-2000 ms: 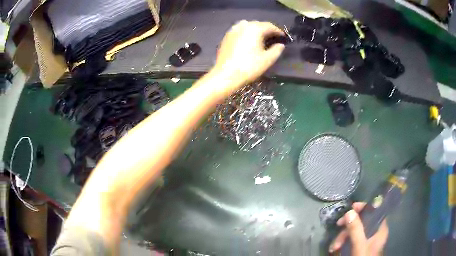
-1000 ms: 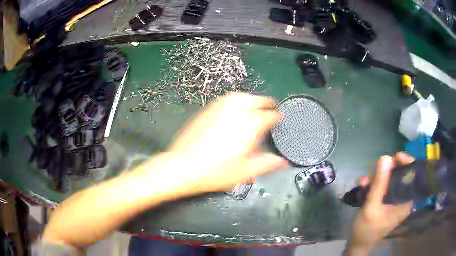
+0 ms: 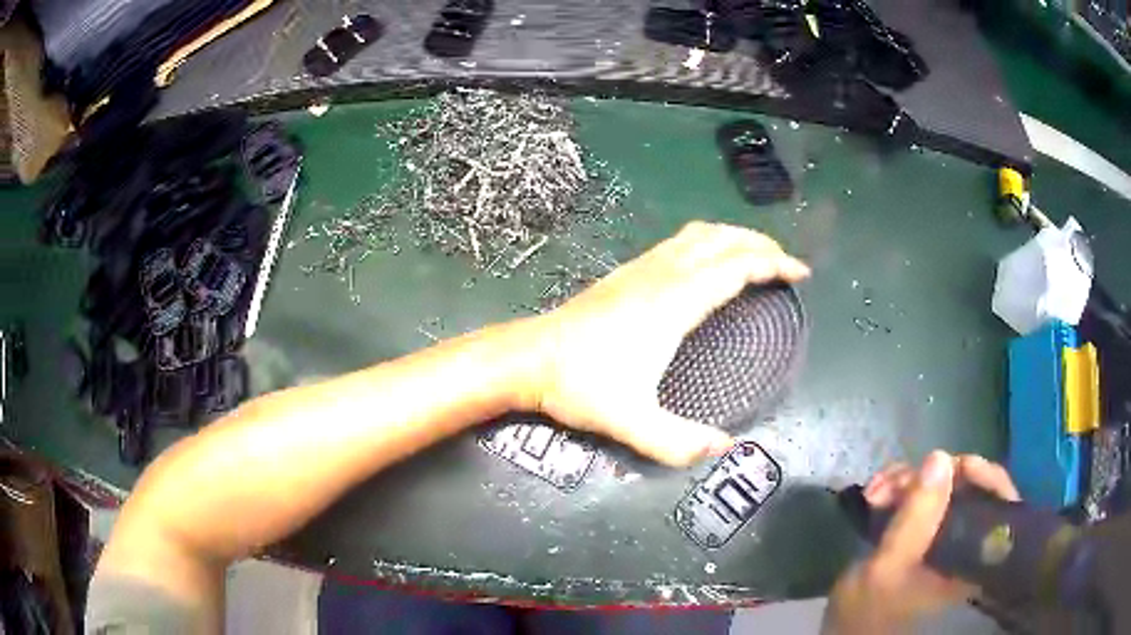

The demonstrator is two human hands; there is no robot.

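My left hand [image 3: 633, 354] is spread around the round perforated screw tray [image 3: 744, 354], thumb at its lower edge and fingers at its upper edge; the tray looks tilted. My right hand [image 3: 912, 546] holds the black electric screwdriver [image 3: 992, 540], its tip pointing left. One black housing with silvery detail [image 3: 729, 494] lies on the green mat below the tray. A second such housing [image 3: 541, 452] lies under my left wrist, partly hidden. A heap of thin silver metal pieces [image 3: 496, 174] lies beyond my left hand.
A heap of black housings [image 3: 161, 273] and a long pale strip [image 3: 273, 254] lie left. A black part [image 3: 754, 161] lies beyond the tray. More black parts [image 3: 843, 50] sit on the raised grey surface. A blue-and-yellow box [image 3: 1044, 409] and white bottle-like object [image 3: 1044, 275] stand right.
My left hand has gone from the grey surface down to the tray and now grips it; the tray has tilted. My right hand with the screwdriver has moved away from the housing beside the tray.
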